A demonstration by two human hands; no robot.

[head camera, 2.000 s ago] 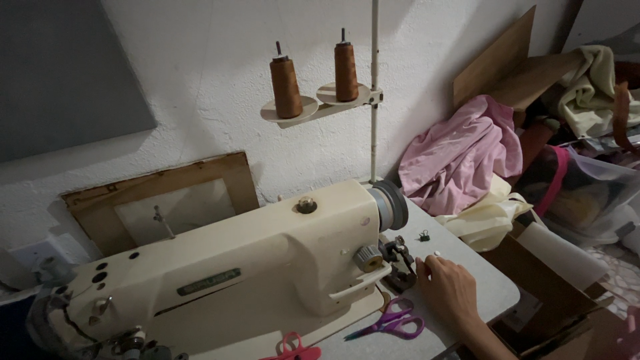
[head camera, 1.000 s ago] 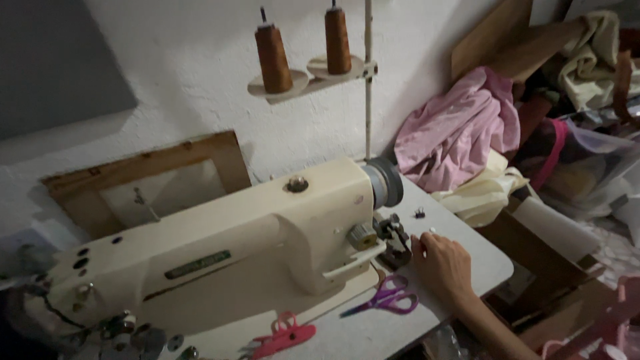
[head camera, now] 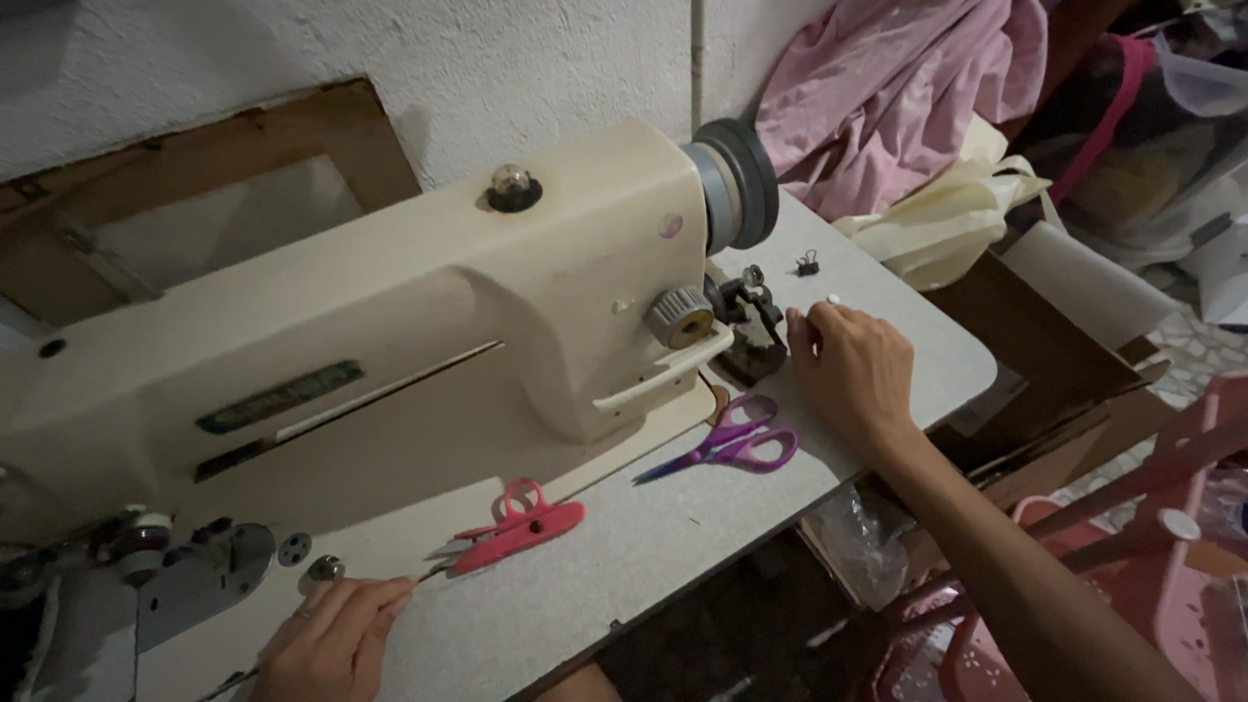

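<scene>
A cream industrial sewing machine (head camera: 585, 244) lies across the table. My left hand (head camera: 336, 639) is at the bottom left, fingers closed on a thin dark tool (head camera: 234, 681) that shows at both sides of the fingers. Close by are a round metal part (head camera: 327, 567) and red thread snips (head camera: 526, 531). At the right, my right hand (head camera: 853, 366) has its thumb and forefinger pinched beside the bobbin winder (head camera: 751, 317); whether something is between them is hidden. A small white round thing (head camera: 833, 299) shows at its knuckles. Purple-handled scissors (head camera: 746, 444) lie below the winder.
A small black binder clip (head camera: 807, 263) sits behind my right hand. Pink cloth (head camera: 887, 107) and a pale yellow bag (head camera: 946, 219) are heaped beyond the table's corner. An open cardboard box (head camera: 1033, 380) and a pink plastic rack (head camera: 1170, 546) stand to the right.
My left hand has come into view at the bottom left with a thin tool. My right hand stays by the bobbin winder. The view has shifted down and nearer.
</scene>
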